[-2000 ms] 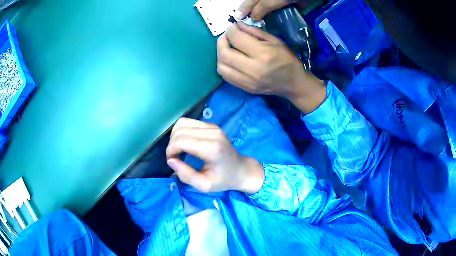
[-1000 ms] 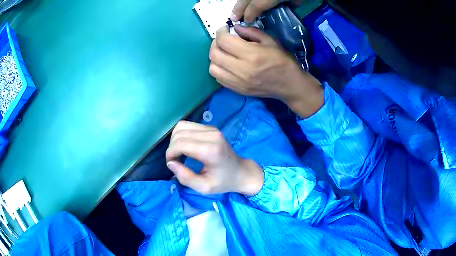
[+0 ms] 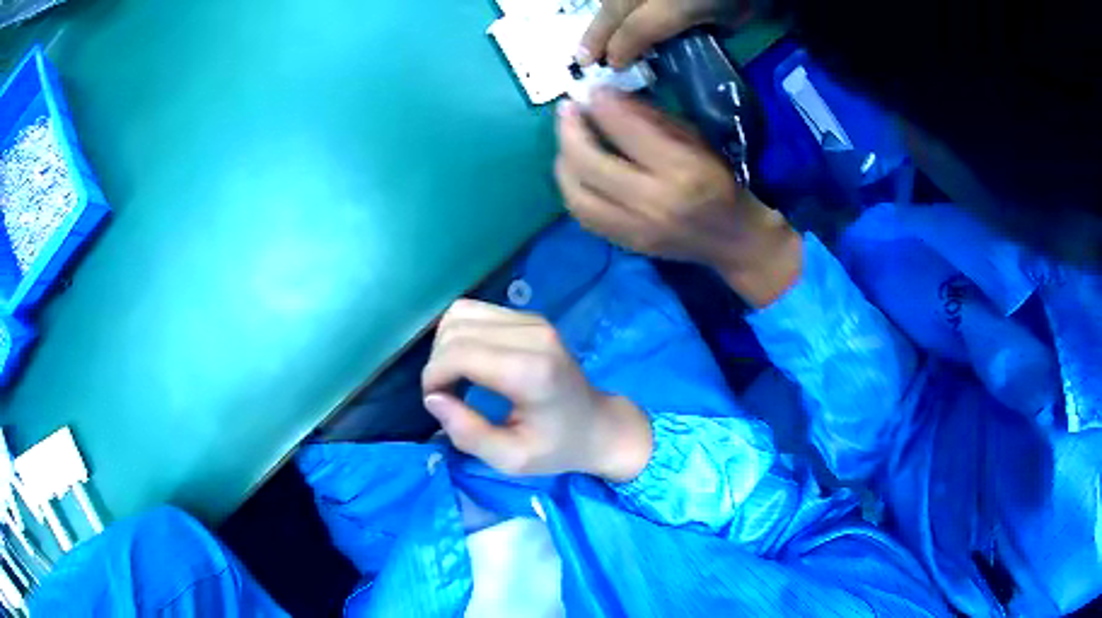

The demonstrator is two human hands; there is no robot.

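Note:
A white plastic housing with small holes and dark parts lies at the top of the bench, under a neighbouring worker's two hands. That worker's lower hand is blurred, its fingertips at the housing's edge. My right hand is loosely curled in front of my smock, just off the bench edge. Its thumb tip is near the bent index finger, and nothing shows in it. It is well below the housing and apart from it. My left hand is not in view.
A blue tray of small silvery pieces stands at the left. White housings with cables lie at the lower left. A clear bag of dark contents and a blue container are right of the worker's hands. The worker's blue sleeve is beside mine.
The whole view has shifted slightly to the right. The neighbouring worker's lower hand has drawn a little away from the upper hand. My right hand keeps its curled pose.

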